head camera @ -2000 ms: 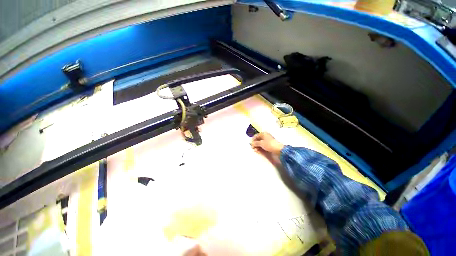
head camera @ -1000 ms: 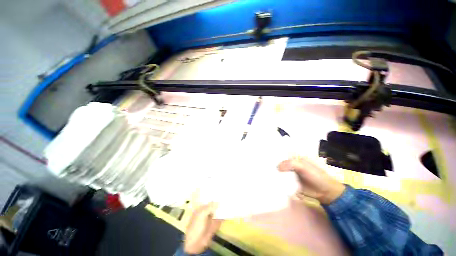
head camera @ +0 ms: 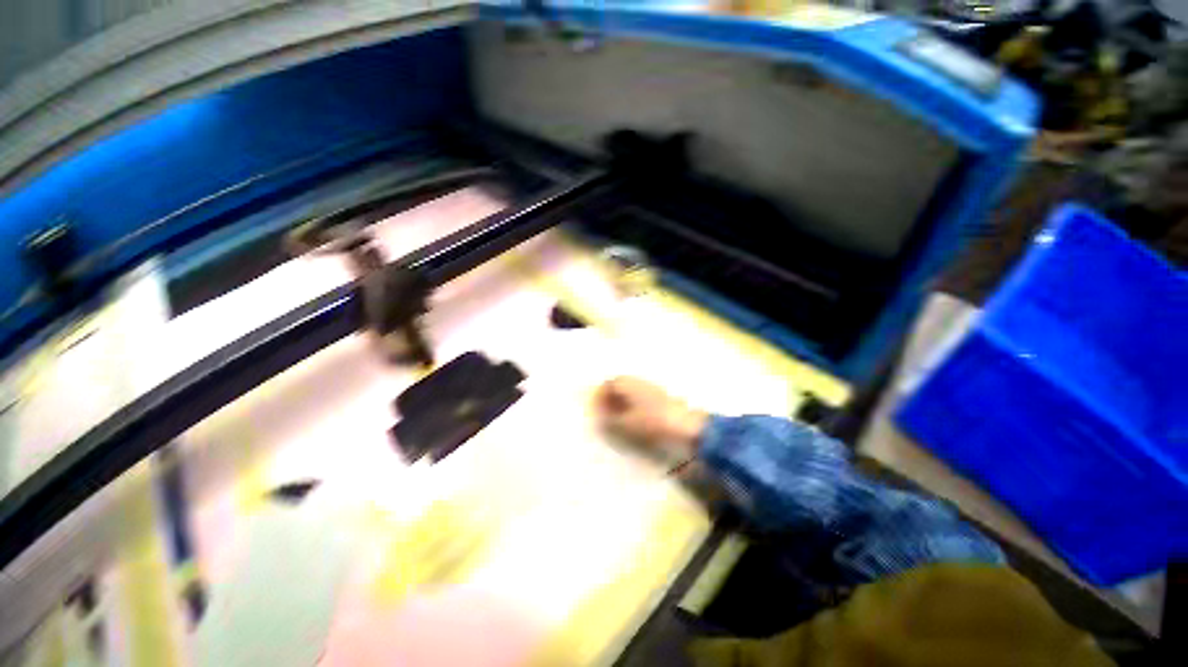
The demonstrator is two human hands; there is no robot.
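My right hand (head camera: 641,414), in a blue checked sleeve, is over the right part of the pale pink board (head camera: 352,638). Its fingers look curled, but blur and glare hide whether they hold anything. The notched black opening (head camera: 456,404) lies uncovered to the left of my hand, just below the laser head (head camera: 395,313). A flat pale grey-green piece (head camera: 267,593) shows at the lower left; whether anything holds it cannot be told. My left hand is not in view.
The black gantry rail (head camera: 248,352) crosses the bed. A slim dark blue stick (head camera: 172,502) lies at left. A tape roll (head camera: 625,261) sits at the board's back right. A blue bin (head camera: 1055,391) stands right of the machine. A brownish-yellow shape (head camera: 912,625) fills the bottom right.
The view has swung right. The white piece seen between both hands is no longer seen there. My left hand has left the picture; my right hand is now right of the opening, which was covered two seconds ago.
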